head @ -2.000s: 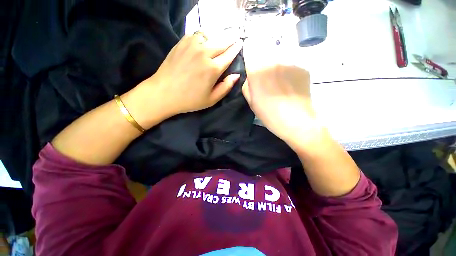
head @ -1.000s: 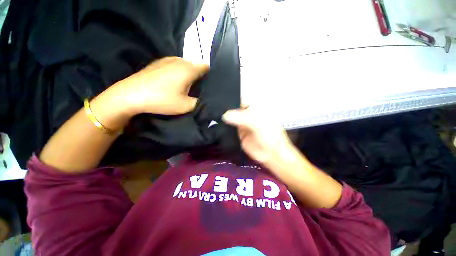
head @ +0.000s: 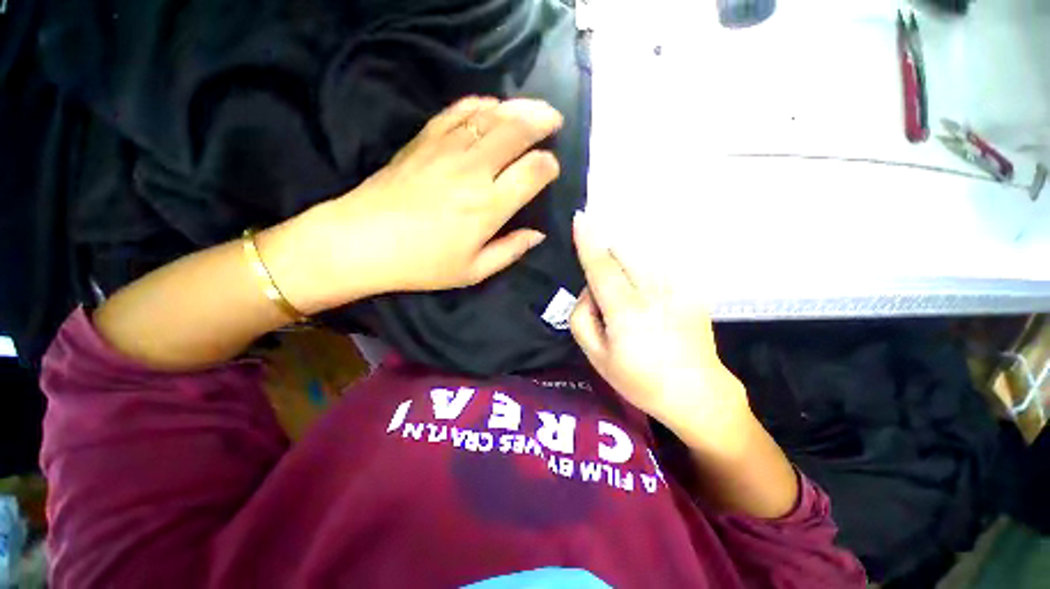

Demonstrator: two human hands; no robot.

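The black garment [head: 461, 334] lies heaped at the left and runs as a strip up the table beside its white surface. A small white label [head: 560, 308] shows on it near the lap. My left hand [head: 472, 196] lies on the cloth, palm down, fingers slightly spread. My right hand [head: 639, 322] is at the cloth's right edge; its thumb and forefinger hold the edge beside the label. The needle area is cut off or washed out at the top edge.
On the white table [head: 829, 230], a red-handled tool [head: 913, 86] and red snips [head: 979, 150] lie at the upper right. A grey knob [head: 746, 10] shows at the top edge. More black cloth [head: 852, 426] hangs below the table's front edge.
Since one second ago, my left hand has moved up and right onto the strip. My right hand has shifted right and slightly down. The white label now shows more fully.
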